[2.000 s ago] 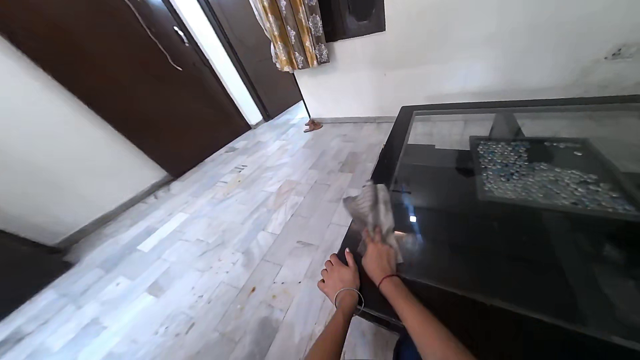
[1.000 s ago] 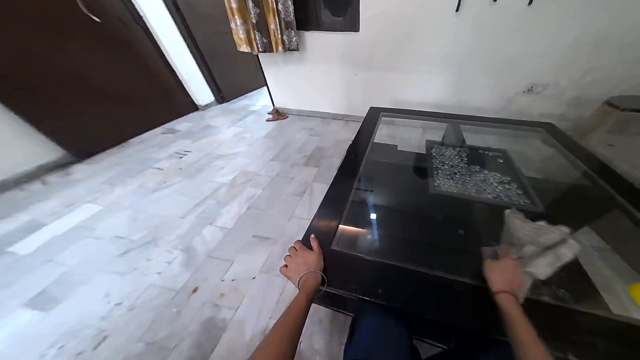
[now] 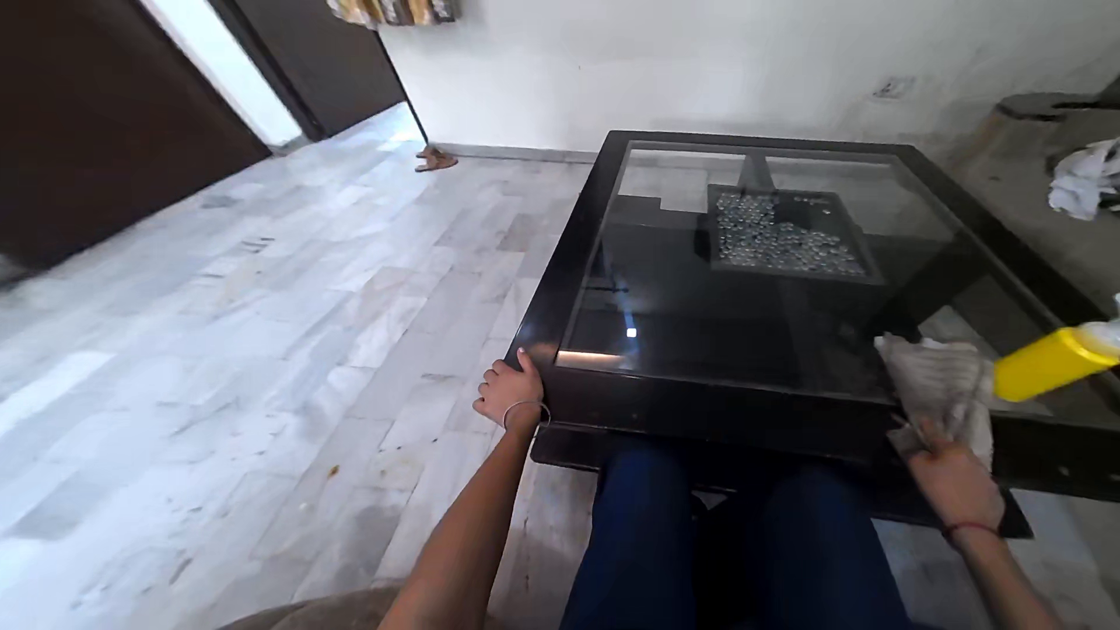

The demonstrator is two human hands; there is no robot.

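A dark-framed table with a glass top [image 3: 700, 306] stands in front of my knees. My left hand [image 3: 512, 389] rests on its near left corner, fingers bent over the outer edge, holding no loose thing. Over at the near right side, my right hand [image 3: 954, 477] grips a crumpled light grey cloth [image 3: 941, 381], which lies across the frame and the glass edge. Just right of the cloth is a yellow bottle [image 3: 1054, 363] with a pale top, tilted or lying on its side. Beneath the glass, a dark square tray [image 3: 866, 262] holds many small shiny pebbles [image 3: 770, 236].
Marble-tiled floor [image 3: 289, 350] spreads to the left of the table. A brown sandal or similar item [image 3: 435, 158] lies by the far wall. At the right are a round-topped stool [image 3: 1032, 107] and a white cloth [image 3: 1085, 179]. Dark doors stand at the far left.
My right hand has moved with the cloth from the table's left edge to its near right side. My left hand stays at the near left corner. The view has shifted right, showing the whole yellow bottle.
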